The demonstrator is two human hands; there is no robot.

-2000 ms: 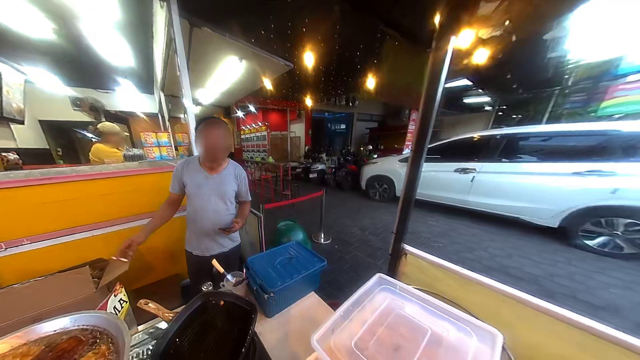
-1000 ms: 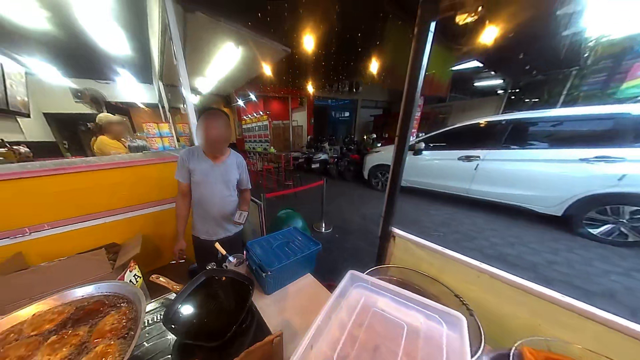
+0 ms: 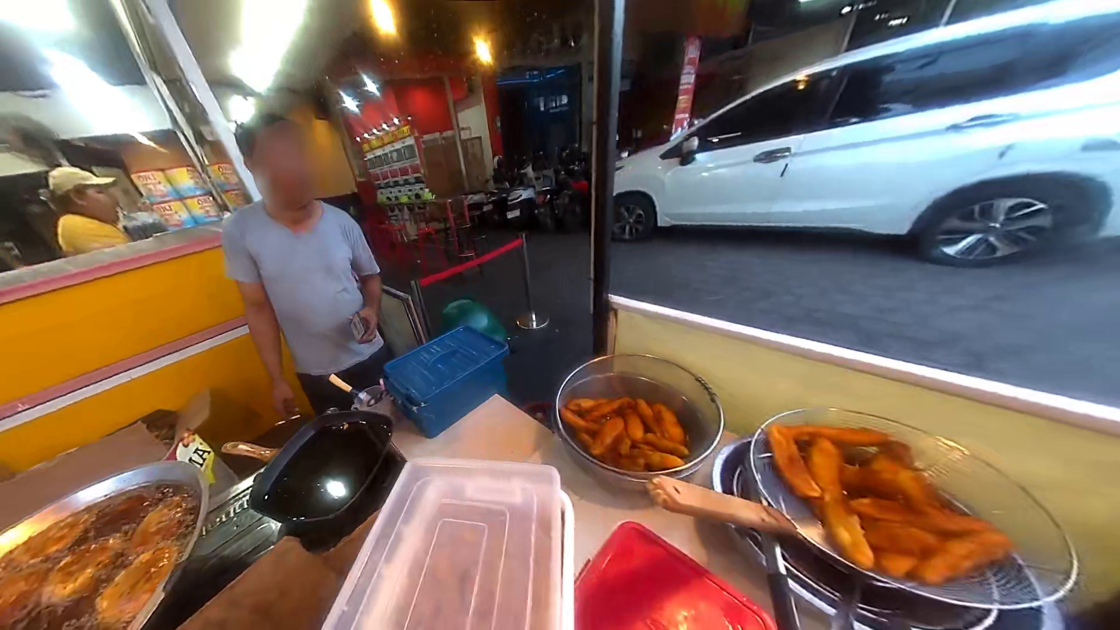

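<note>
Neither of my hands shows. At the lower left, a wide metal pan (image 3: 96,551) holds frying pieces in bubbling oil. A black wok-like pan (image 3: 328,472) with a wooden handle stands on a stove beside it. A clear plastic container with a lid (image 3: 472,547) lies at the bottom middle, next to a red plastic lid (image 3: 669,586). Fried, browned pieces fill part of a round wire basket (image 3: 643,472), and more lie in a larger wire strainer (image 3: 910,503) at the right. A wooden-handled utensil (image 3: 717,503) rests against that strainer.
A blue lidded box (image 3: 446,376) stands at the counter's far edge. Beyond the pans is a person in a grey shirt (image 3: 306,280), holding a small object. A dark post (image 3: 604,175) rises behind the counter, and a low yellow wall (image 3: 831,385) runs along the right. A white car (image 3: 831,166) is outside.
The view has swung right and down, so both baskets of fried pieces and the red lid now show. The person's hand nearer the pans was stretched toward the cardboard box and now hangs down.
</note>
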